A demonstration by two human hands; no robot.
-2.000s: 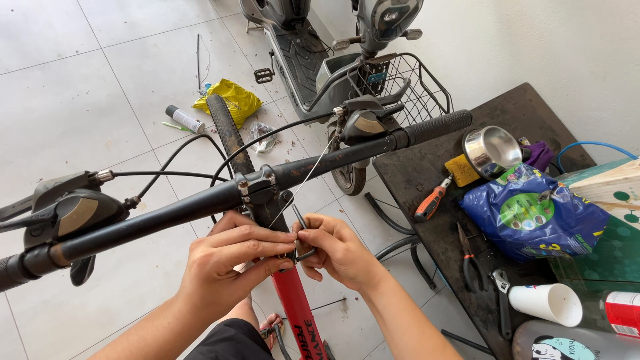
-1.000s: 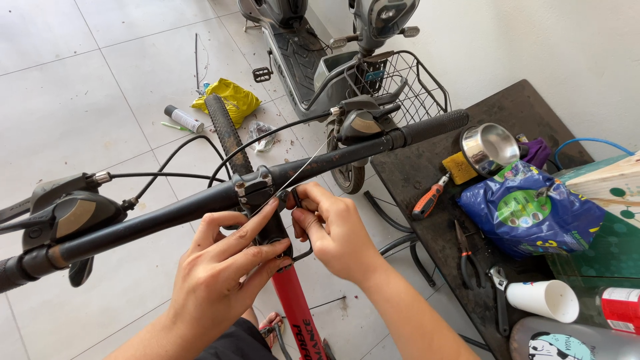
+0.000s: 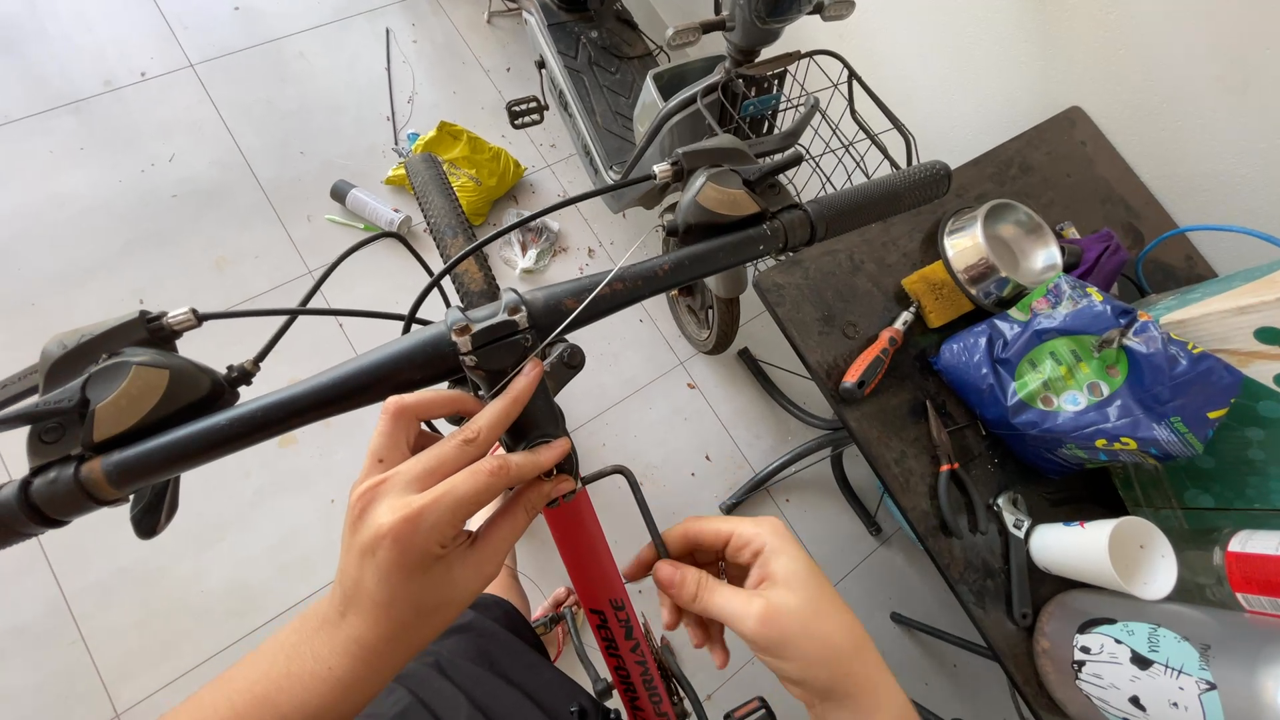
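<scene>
My left hand (image 3: pixel 450 500) rests its fingertips on the bicycle's black stem (image 3: pixel 530 410) and the headset area just behind it; whether it pinches a small part there is hidden. A thin bare cable (image 3: pixel 600 288) runs from the right shifter (image 3: pixel 722 195) to its index fingertip. Between the thumb and index finger of my right hand (image 3: pixel 715 580) is the long arm of a black hex key (image 3: pixel 640 500); its other end reaches the clamp area by my left fingertips. The black handlebar (image 3: pixel 370 382) crosses above both hands, and the red top tube (image 3: pixel 600 590) lies below them.
A dark table (image 3: pixel 830 300) at right holds a screwdriver (image 3: pixel 878 355), pliers (image 3: pixel 950 475), an adjustable wrench (image 3: pixel 1016 560), a metal bowl (image 3: pixel 1000 250), a blue plastic bag (image 3: pixel 1080 375) and a white cup (image 3: pixel 1100 555). An electric scooter (image 3: pixel 590 90) stands ahead. A yellow bag (image 3: pixel 465 170) and spray can (image 3: pixel 370 207) lie on the floor.
My right hand has moved down and back from the stem, and the hex key now shows between it and the stem. My left hand stays by the stem, its fingers shifted.
</scene>
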